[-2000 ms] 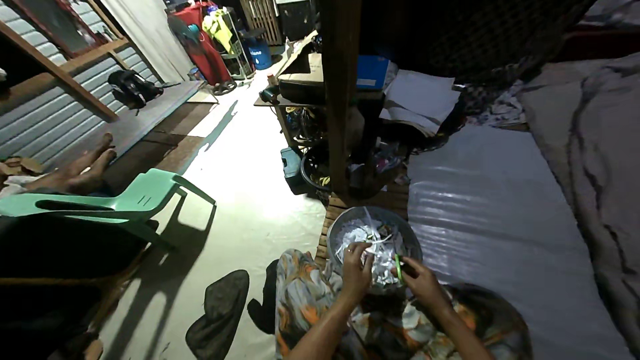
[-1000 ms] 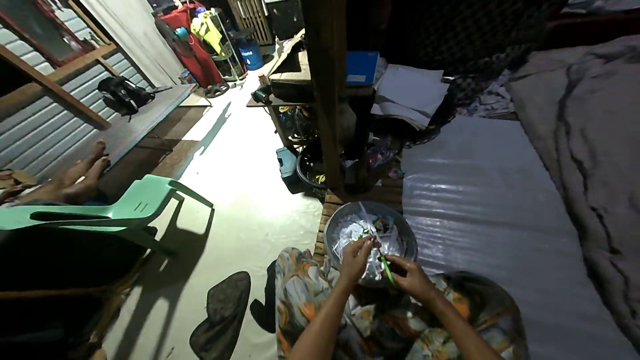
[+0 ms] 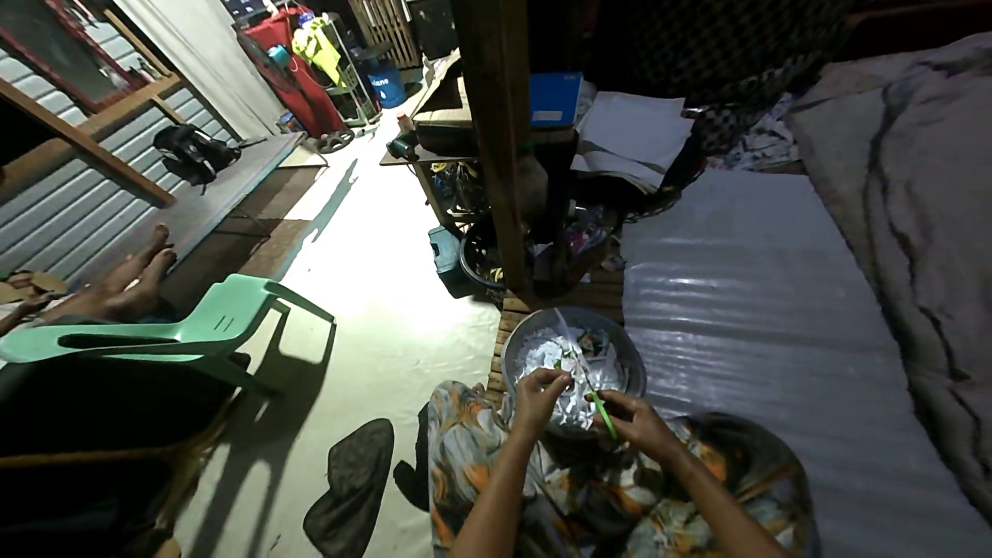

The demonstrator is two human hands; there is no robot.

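A round metal basin (image 3: 635,364) stands in front of my lap, with crumpled white and silvery scraps (image 3: 573,407) in it. Over its near left part is my left hand (image 3: 541,391), thumb and fingertips pinched together on something small and pale that I cannot identify. At the near right rim my right hand (image 3: 632,418) holds a thin bright green strip-like object (image 3: 603,416), which slants across the fingers. A pale narrow strip (image 3: 564,329) rises from the scraps toward the far rim. Patterned cloth (image 3: 480,457) covers my lap below both hands.
A wooden post (image 3: 500,155) rises beyond the basin, beside a dark tub (image 3: 473,263). To the left are a green plastic chair (image 3: 225,310) and another person's bare feet (image 3: 147,267). Grey sheeting (image 3: 744,325) lies on the right. Dark slippers or cloths (image 3: 353,480) lie at lower left.
My hands were close together over the basin one second ago and are now farther apart. The green object remains in my right hand, with its angle changed since two seconds ago.
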